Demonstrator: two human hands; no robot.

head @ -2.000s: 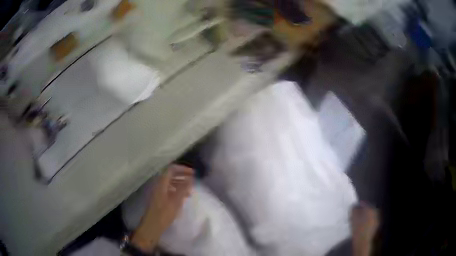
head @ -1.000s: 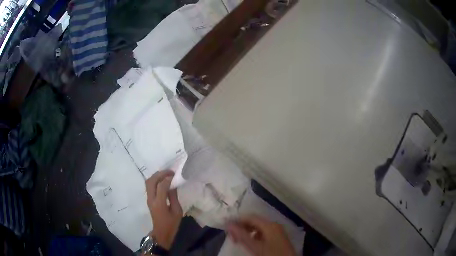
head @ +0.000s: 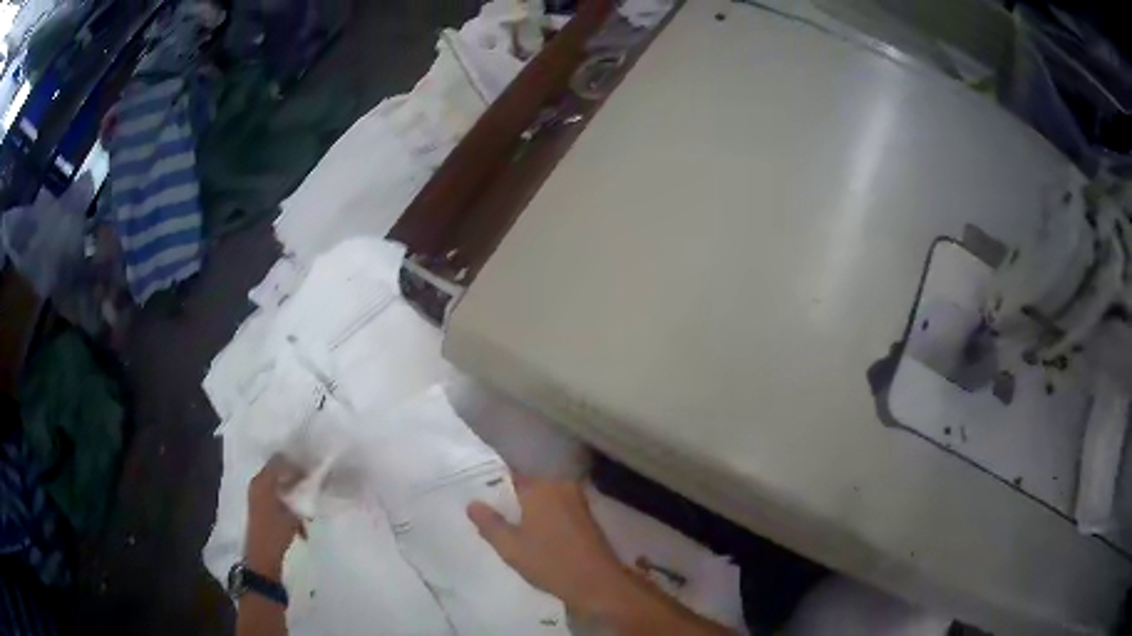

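White garment panels [head: 372,435] with dark stitch lines lie in a loose pile left of the machine table, below its edge. My left hand [head: 276,491], with a dark watch on the wrist, grips a bunched fold of white cloth at the pile's left side; the fold is blurred. My right hand [head: 546,528] lies on the panels beside the table edge, thumb apart from the fingers. Its fingertips are blurred against the cloth, so I cannot tell if they hold any.
The pale grey machine table [head: 745,249] fills the right, with the machine's metal plate [head: 981,385] at far right. A brown wooden strip [head: 497,162] borders its left end. Blue-striped cloth [head: 155,186] and green cloth [head: 68,422] lie at far left.
The view has shifted. My left hand has moved left and down with a fold of cloth. My right hand has moved up onto the white panels, which lie more spread out along the table's corner.
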